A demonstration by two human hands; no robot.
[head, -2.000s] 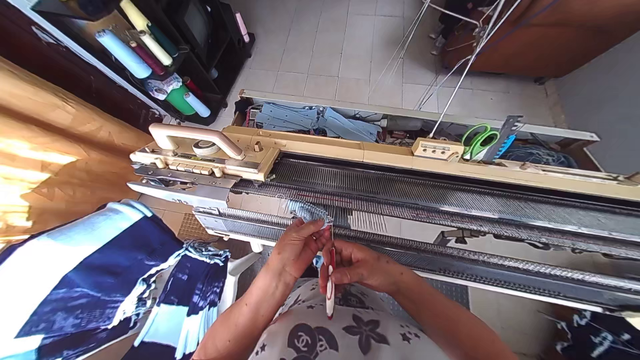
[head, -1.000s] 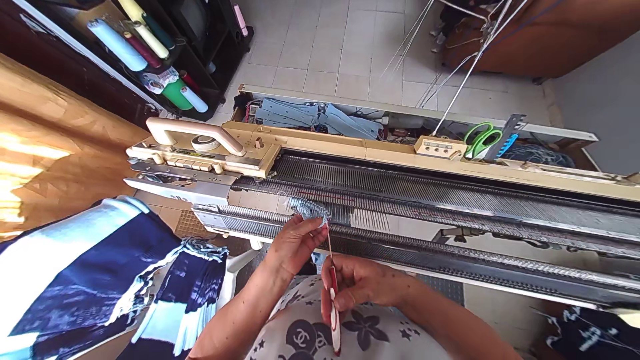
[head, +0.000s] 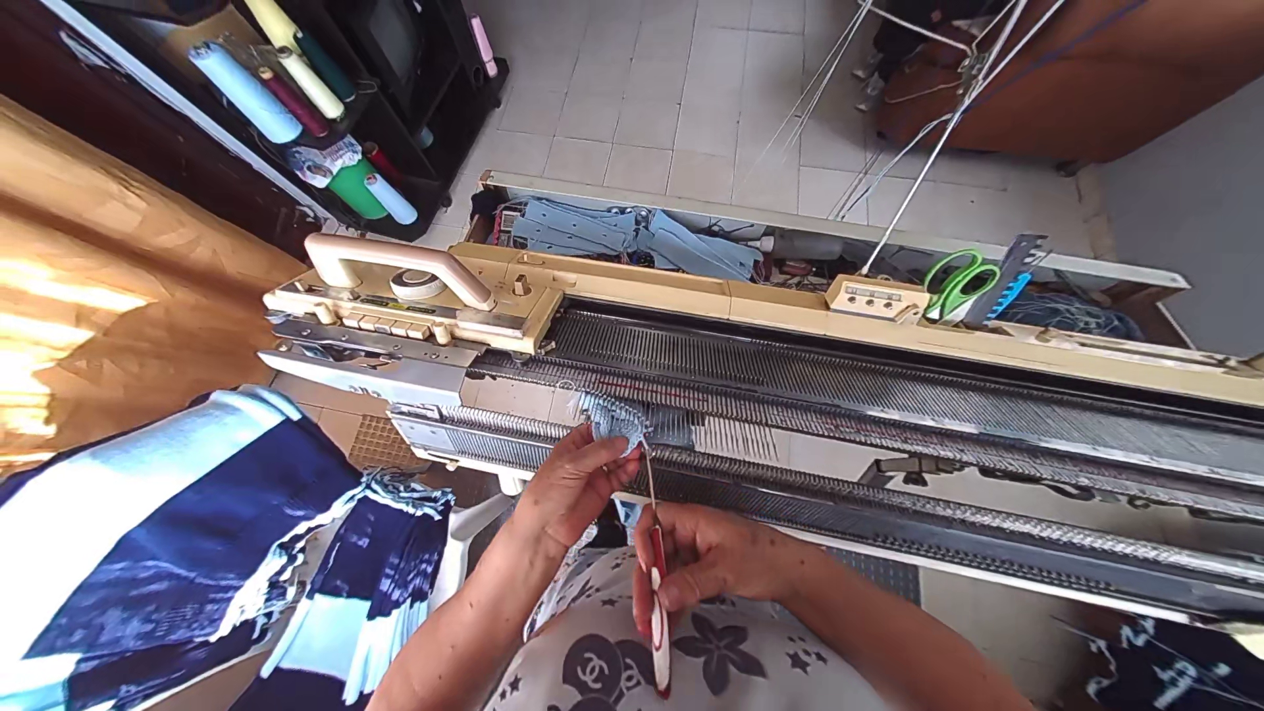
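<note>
My left hand (head: 581, 482) pinches a small piece of light blue knitting (head: 614, 419) at the near side of the knitting machine's needle bed (head: 750, 360). In my right hand (head: 701, 561) is a hooked tool with a red and white handle (head: 660, 612); its thin metal shaft points up to the knitting's right edge, beside my left fingertips. Whether its tip is in a stitch cannot be told. The machine's carriage (head: 415, 296), with a pink handle, rests at the left end of the bed. A second, lower needle bed (head: 839, 504) runs below the knitting.
Behind the machine, a long tray (head: 632, 197) holds blue pieces, and green-handled scissors (head: 960, 284) stand at its right. Yarn cones (head: 247, 91) fill a dark shelf at upper left. Navy and light blue knitted fabric (head: 217, 494) hangs at left. Thin yarn-guide rods (head: 918, 188) rise behind.
The shaft of the hooked tool leans differently than two seconds ago, and my right hand has moved slightly down from the knitting. My left hand keeps its hold on the knitting.
</note>
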